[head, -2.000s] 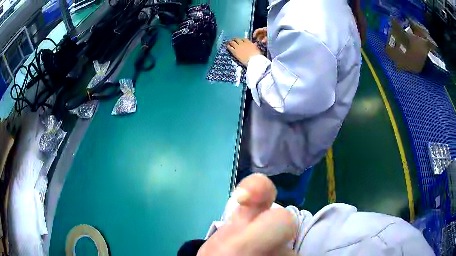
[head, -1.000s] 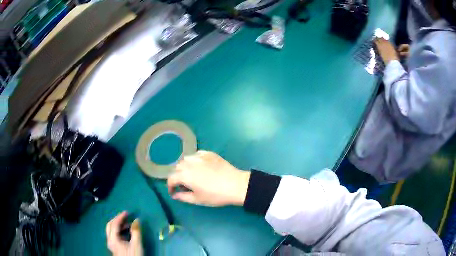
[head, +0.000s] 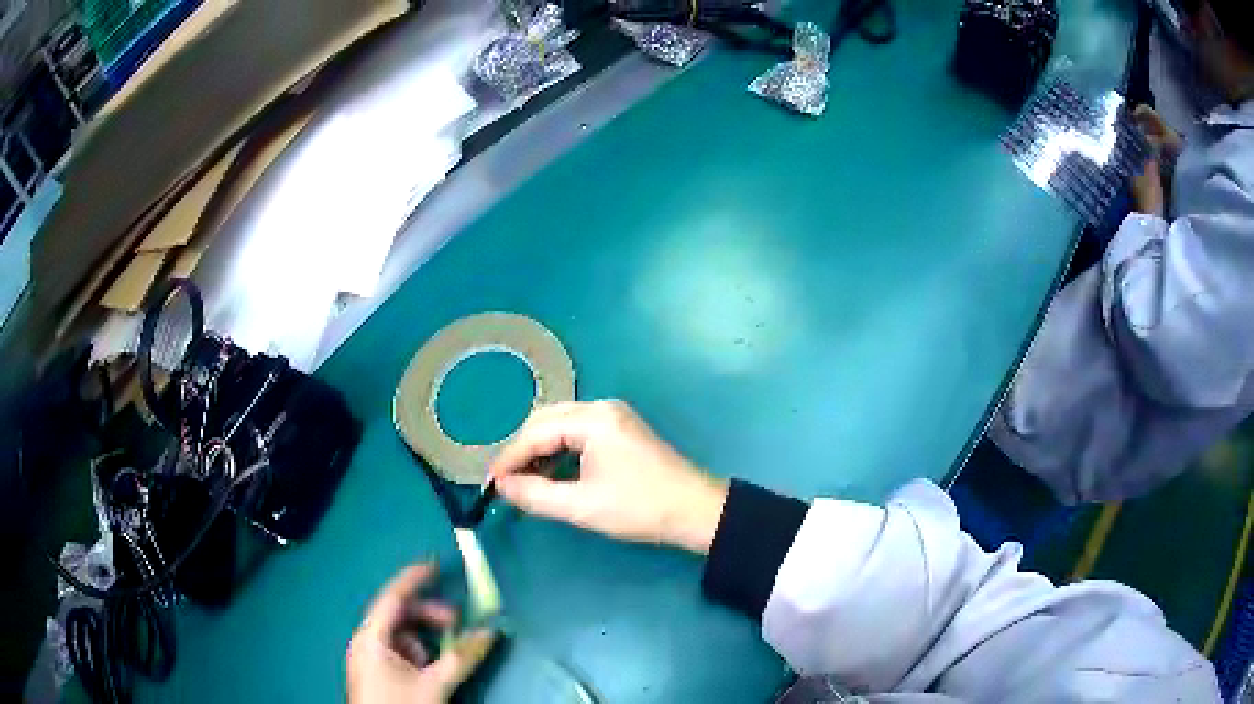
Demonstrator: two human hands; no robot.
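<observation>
A flat tan tape roll [head: 420, 378] lies on the green bench. A black adhesive strip [head: 447, 498] runs from its lower left edge. My right hand [head: 612, 475] is below the roll's right side, its thumb and fingertips pinching a short black piece of strip. A pale yellow-white release liner [head: 477, 571] runs down from the strip toward my left hand. My left hand [head: 406, 653] is at the bottom, blurred, fingers curled and thumb tip at the liner's lower end; whether it grips it is unclear.
Black electrical units [head: 296, 447] with wires and coiled cords [head: 124, 640] lie at left. Cardboard [head: 179, 227] and white paper sheets [head: 323, 200] line the back. Bubble-wrapped ends [head: 798, 76] and a black stack [head: 1007, 48] are farther off. A coworker's sleeve [head: 1169, 330] and patterned sheet [head: 1073, 145] are at right.
The view has swung left down the bench since the first frame. Since the second, my left hand has moved right to the liner, and my right fingertips have closed on the black strip below the roll.
</observation>
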